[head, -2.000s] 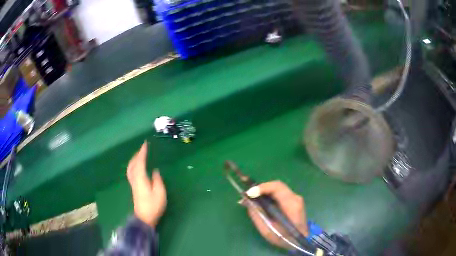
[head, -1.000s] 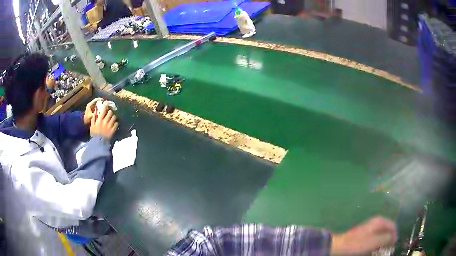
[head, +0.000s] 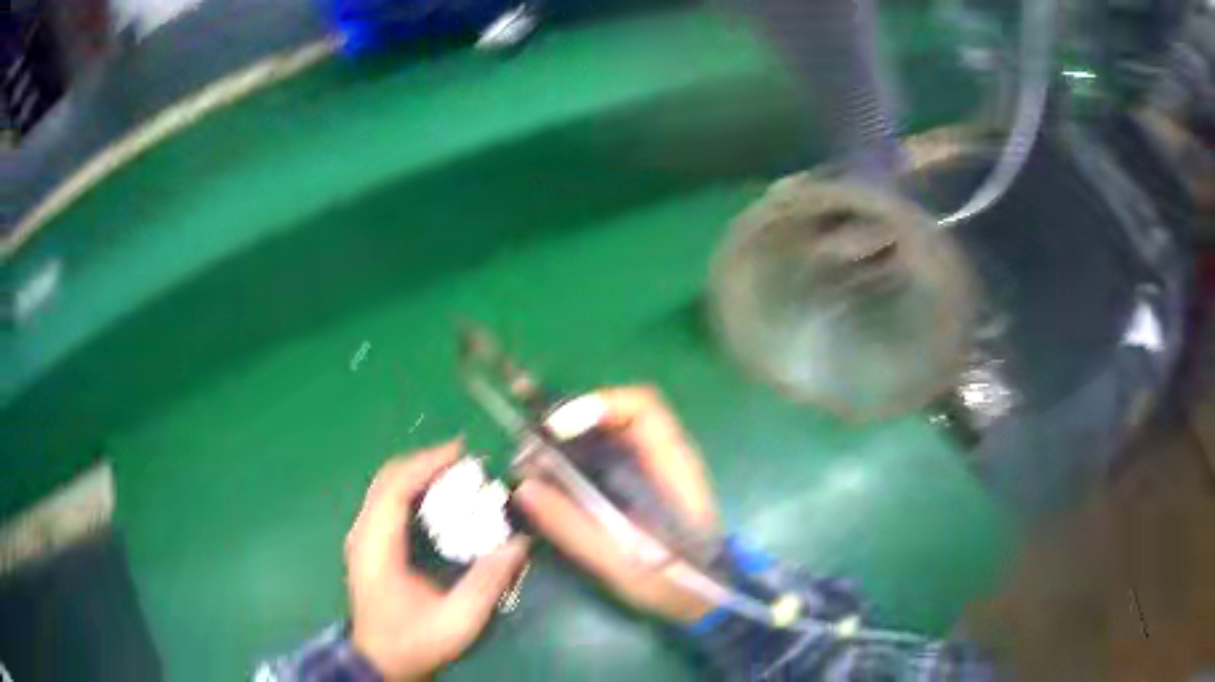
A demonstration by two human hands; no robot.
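My left hand (head: 420, 566) is shut on a white plastic unit (head: 465, 512), holding it between thumb and fingers above the green mat (head: 307, 586). The unit is blurred, so its contacts cannot be made out. My right hand (head: 620, 506) grips a soldering iron (head: 533, 413) with a pale tube along it. The iron's tip points up and left, above the white unit and not touching it. My right fingers are close beside the unit.
A cloudy extractor funnel (head: 846, 300) hangs right of my hands, under a grey ribbed hose (head: 839, 80). Silvery bits (head: 983, 389) lie beside it. The green belt (head: 267, 227) curves across behind. A small white thing (head: 506, 27) sits at the far side.
My left hand, empty two seconds ago, now holds a white unit. The view has swung back from the left, where another person showed. Both hands are now close together.
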